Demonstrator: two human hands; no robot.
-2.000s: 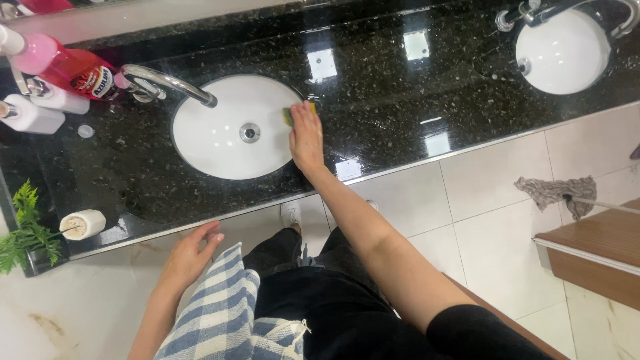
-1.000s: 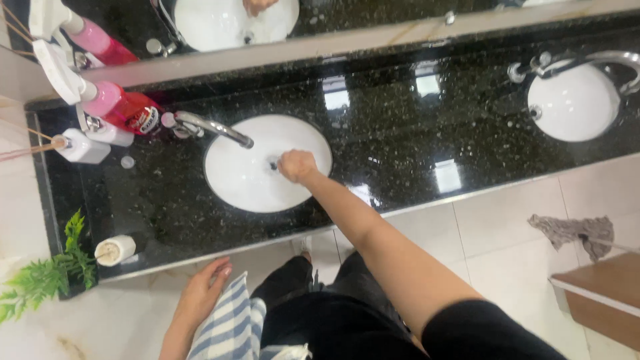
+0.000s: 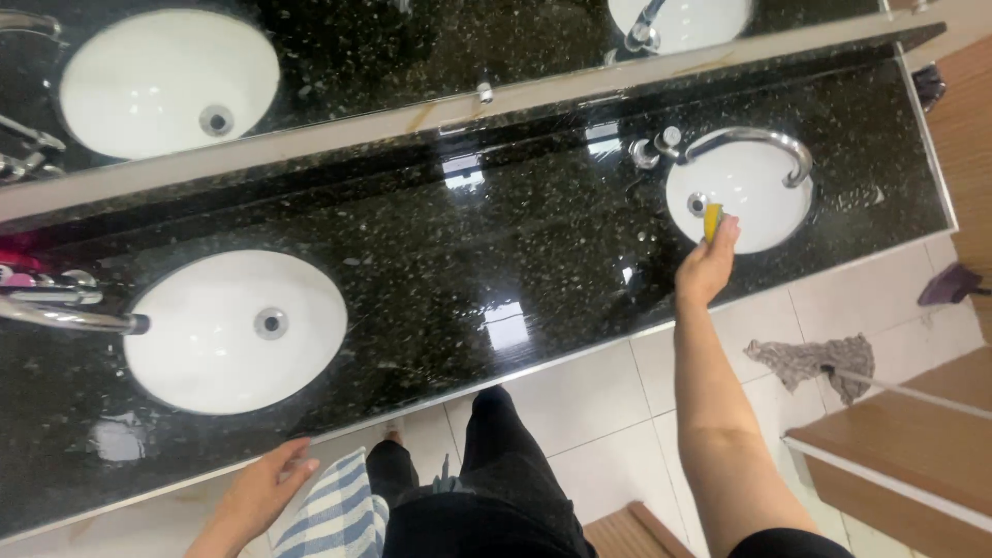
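My right hand (image 3: pixel 709 260) holds a yellow and green sponge (image 3: pixel 713 222) over the near rim of the right oval white sink (image 3: pixel 756 221). A curved chrome faucet (image 3: pixel 763 138) arches over that basin from its back left side. My left hand (image 3: pixel 271 484) rests by the front edge of the black granite countertop (image 3: pixel 496 256), its fingers slightly apart and nothing seen in it. Beside it hangs a blue and white striped cloth (image 3: pixel 337 508). The left white sink (image 3: pixel 232 333) has its own chrome faucet (image 3: pixel 70 314) reaching in from the left.
A mirror (image 3: pixel 372 62) runs along the back and reflects both sinks. A pink bottle (image 3: pixel 19 260) is partly visible at the left edge. On the tiled floor at the right lie a grey mop cloth (image 3: pixel 814 360) on a pole and wooden-looking panels (image 3: pixel 899 442).
My right hand has moved from the left sink to the right sink with the sponge. My left hand remains near the counter's front edge. The view has shifted to the right.
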